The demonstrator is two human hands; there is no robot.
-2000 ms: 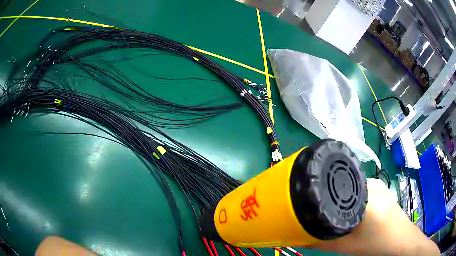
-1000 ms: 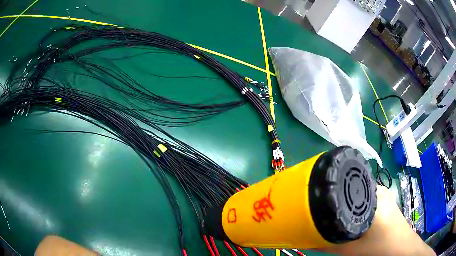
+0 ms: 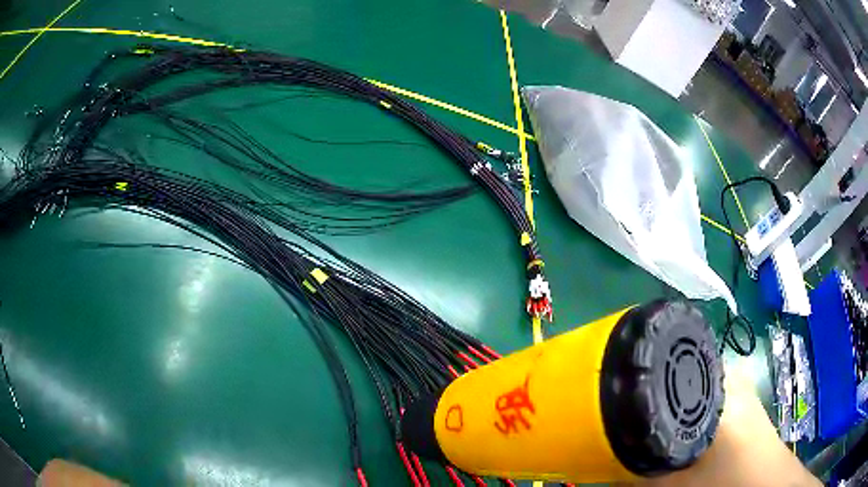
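A yellow heat gun [image 3: 533,404] with a black vented rear cap is over the fanned end of the black wire harness [image 3: 238,224], its black collar toward the wires. The nozzle is not visible. My right hand [image 3: 752,438] is behind the gun, around its hidden handle; mostly skin near the wrist shows. Red-sleeved leads [image 3: 411,464] come out below and above the collar. A yellow tab [image 3: 319,276] marks the bundle. My left hand [image 3: 95,474] is only a blurred skin patch cut off by the bottom left edge; its fingers do not show.
The harness loops across the green table [image 3: 114,323] to a bundled connector end [image 3: 540,297]. A cloudy plastic bag [image 3: 619,181] lies beyond it. At the right are a white power strip [image 3: 776,224], a black cable, small clear bags [image 3: 792,380] and a blue bin [image 3: 838,352].
The heat gun has moved right and down over the leads, uncovering more red sleeves and the connector end. The view has shifted slightly. My left hand remains at the bottom edge.
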